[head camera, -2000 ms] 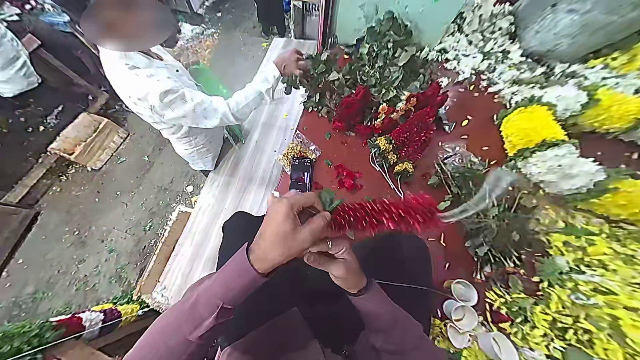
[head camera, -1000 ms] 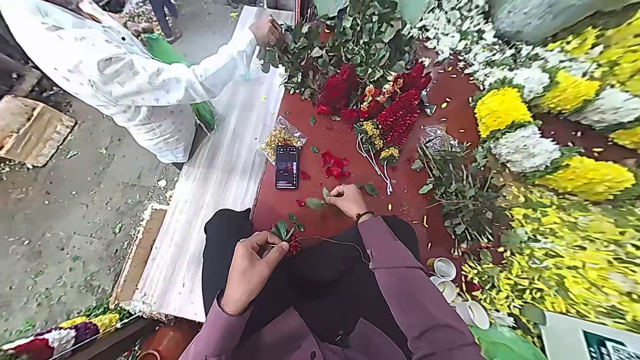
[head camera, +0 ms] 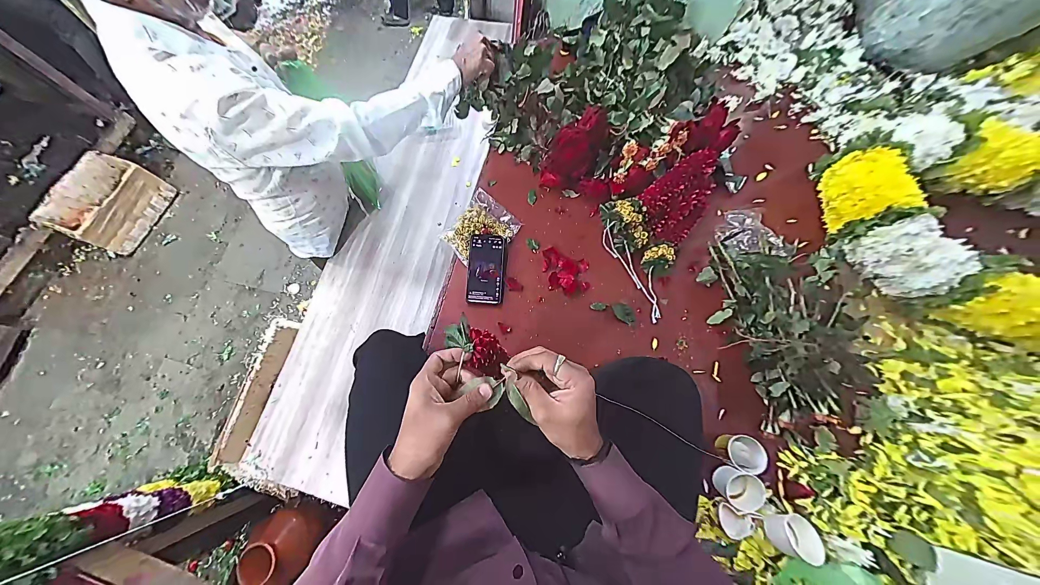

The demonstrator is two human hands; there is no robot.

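Both hands meet above my lap, over the near edge of the red surface. My left hand [head camera: 439, 398] holds a red flower garland [head camera: 487, 351] by its end with green leaves, and pinches a green leaf [head camera: 479, 393]. My right hand [head camera: 556, 398], with a ring on one finger, pinches another green leaf [head camera: 520, 400] against the first. A thin thread [head camera: 650, 418] runs from my right hand toward the cups on the right. Beyond my hands lie a phone [head camera: 486, 270] with its screen lit, loose red petals [head camera: 564, 271] and a plastic bag of small yellow flowers [head camera: 478, 227].
Red garlands [head camera: 678, 195] and leafy stems [head camera: 609, 73] lie at the back, where another person in a white shirt [head camera: 260, 122] reaches. On the right are cut stems [head camera: 784, 333], paper cups [head camera: 746, 487] and yellow and white flowers [head camera: 910, 252]. A clay pot [head camera: 280, 544] stands lower left.
Two seconds ago a long red garland stretched right from my hands. One second ago my hands were apart, the right one holding a leaf; now they are together at the leaves.
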